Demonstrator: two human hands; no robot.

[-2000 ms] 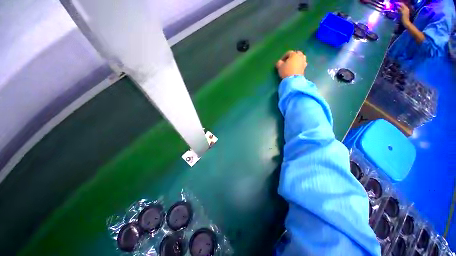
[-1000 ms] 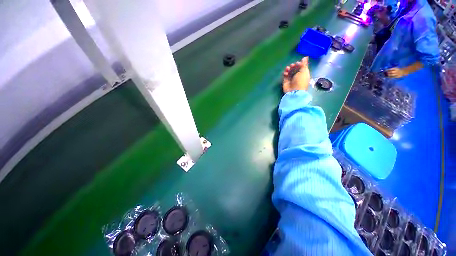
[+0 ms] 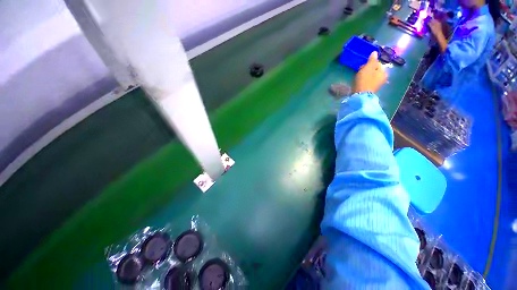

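My right hand (image 3: 371, 75) reaches far over the green bench, back up, near the front of the blue bin. Its fingers are small and blurred; whether they hold anything is hidden. A blurred greyish round part (image 3: 340, 89) lies on the bench just left of the hand. Several black discs (image 3: 188, 244) lie in crinkled clear film at the bottom left. My left hand is out of the picture.
Blue bin (image 3: 357, 52) with dark parts (image 3: 390, 55) beside it. White post (image 3: 190, 113) stands at left centre. Black parts (image 3: 257, 69) lie along the far strip. Stacked clear trays (image 3: 436, 122), a light-blue stool top (image 3: 422, 180) and a person in blue (image 3: 467, 45) are right.
My right hand has moved right and farther out, towards the blue bin. The round part now shows left of it. The disc on film that was right of the hand no longer shows there.
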